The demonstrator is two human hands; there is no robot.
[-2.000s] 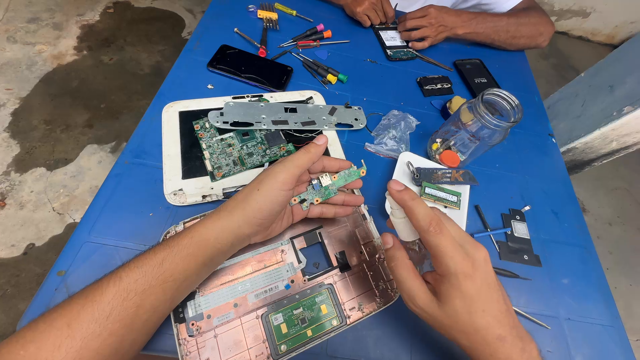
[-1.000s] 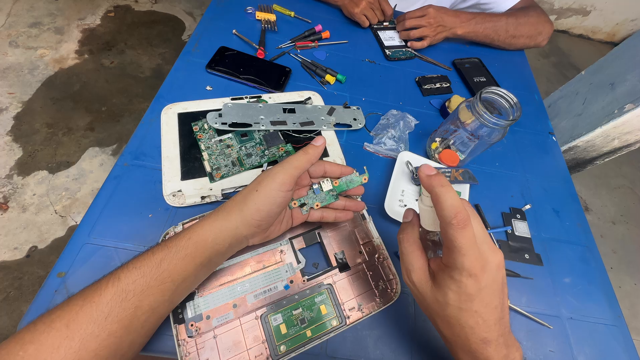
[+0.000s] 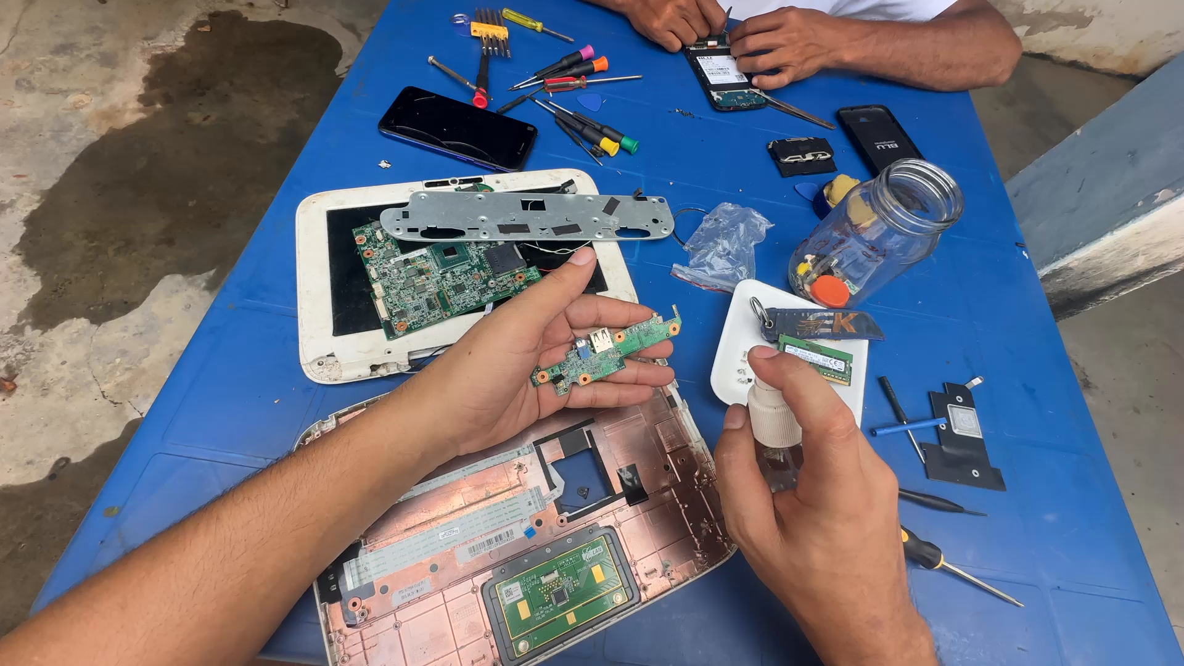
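Note:
A small green circuit board with a USB port (image 3: 606,351) lies across the fingers of my left hand (image 3: 518,356), palm up. My right hand (image 3: 819,499) grips a small spray bottle with a white ribbed cap (image 3: 773,414), its index finger on top. Beneath my left hand is a copper-coloured laptop case half (image 3: 444,592) with a touchpad board (image 3: 562,592). Beyond it, a larger green motherboard (image 3: 435,277) and a grey metal bracket (image 3: 527,215) rest on a white-framed screen (image 3: 314,277).
A white tray (image 3: 731,370) holds a memory module (image 3: 816,359) and a key fob (image 3: 823,324). Behind it stand a glass jar (image 3: 879,231) and a plastic bag (image 3: 723,242). Screwdrivers (image 3: 578,125) and a phone (image 3: 458,129) lie farther off. Another person's hands (image 3: 731,42) work on an opened phone (image 3: 726,79).
My right hand has turned upright around the spray bottle, its index finger now over the cap. The bottle pointed more toward my left hand two seconds ago. My left hand has stayed nearly still.

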